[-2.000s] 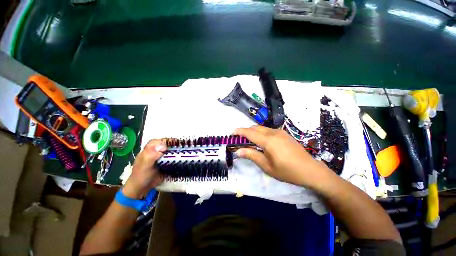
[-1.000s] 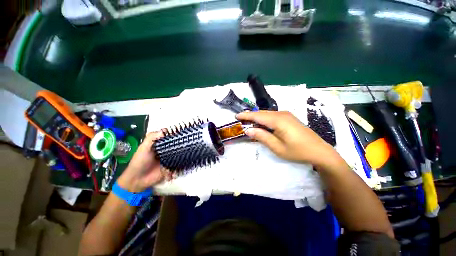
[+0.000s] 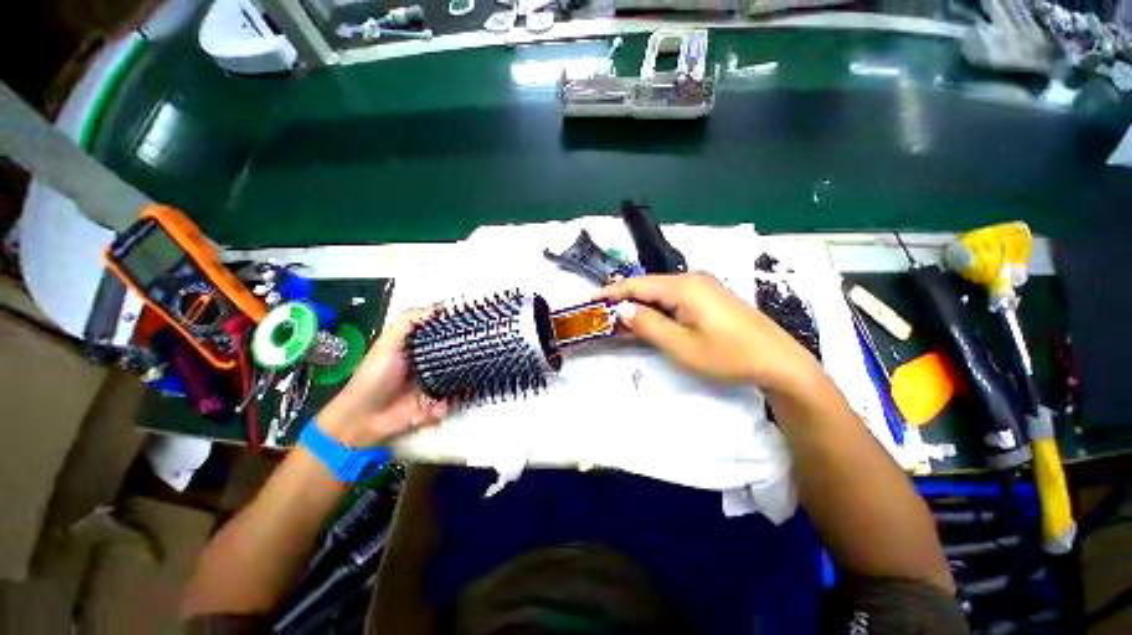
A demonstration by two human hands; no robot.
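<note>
My left hand (image 3: 387, 382) holds the brush barrel (image 3: 482, 347), a silver-grey cylinder with black bristles, by its left end. Its open right end faces my right hand. My right hand (image 3: 680, 325) grips the right end of the amber-orange heating element (image 3: 583, 324) between thumb and fingers. The element's left end is at the barrel's opening; how far it reaches inside is hidden. The black handle housing (image 3: 588, 257) and a black stub (image 3: 651, 236) lie on the white cloth behind my right hand.
An orange multimeter (image 3: 186, 285) and solder spool (image 3: 286, 335) lie at left. Dark small parts (image 3: 785, 304) lie on the cloth's right side. An orange scraper (image 3: 922, 388), black tool (image 3: 968, 347) and yellow hammer (image 3: 993, 257) are at right. A pale housing (image 3: 639, 94) sits on the green conveyor.
The barrel has turned so its open end faces right, and the amber element shows outside it, held by my right hand. The pale housing has shifted left in view. The head view has shifted.
</note>
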